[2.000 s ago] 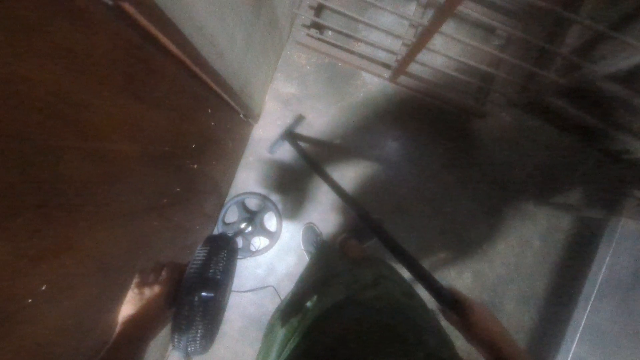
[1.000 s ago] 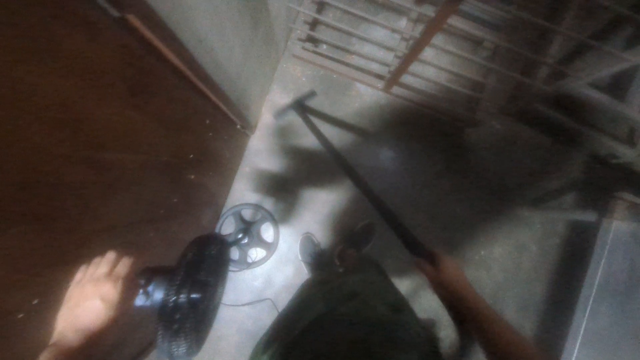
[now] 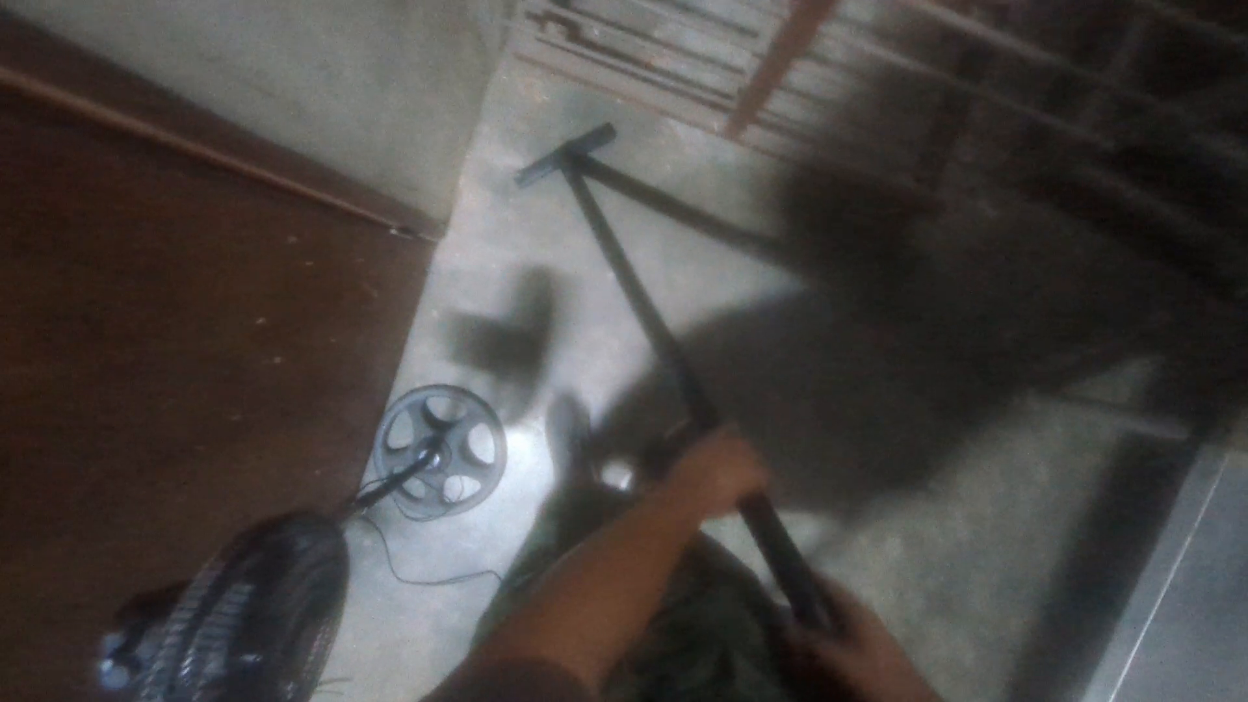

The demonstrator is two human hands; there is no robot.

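Observation:
A long dark pole tool (image 3: 643,302) with a flat crosswise head slants across the concrete floor. Its head lies near the wall corner, and what kind of head it is cannot be told. Midway along the pole, my left hand (image 3: 721,470) is closed around it. Lower down, close to the pole's near end, my right hand (image 3: 838,629) grips it too. A dark pedestal fan (image 3: 258,604) stands at the lower left, its round spoked base (image 3: 441,385) on the floor left of my feet.
A brown wooden door or panel (image 3: 195,322) fills the left side, beside a pale wall (image 3: 322,97). Rusty metal bars (image 3: 770,68) stand at the top right. A thin cord (image 3: 429,582) lies on the floor near the fan base. A grey surface (image 3: 1180,595) edges the lower right.
My left hand has left the area by the fan head and now holds the pole. My right hand, higher on the pole one second ago, is now near its lower end.

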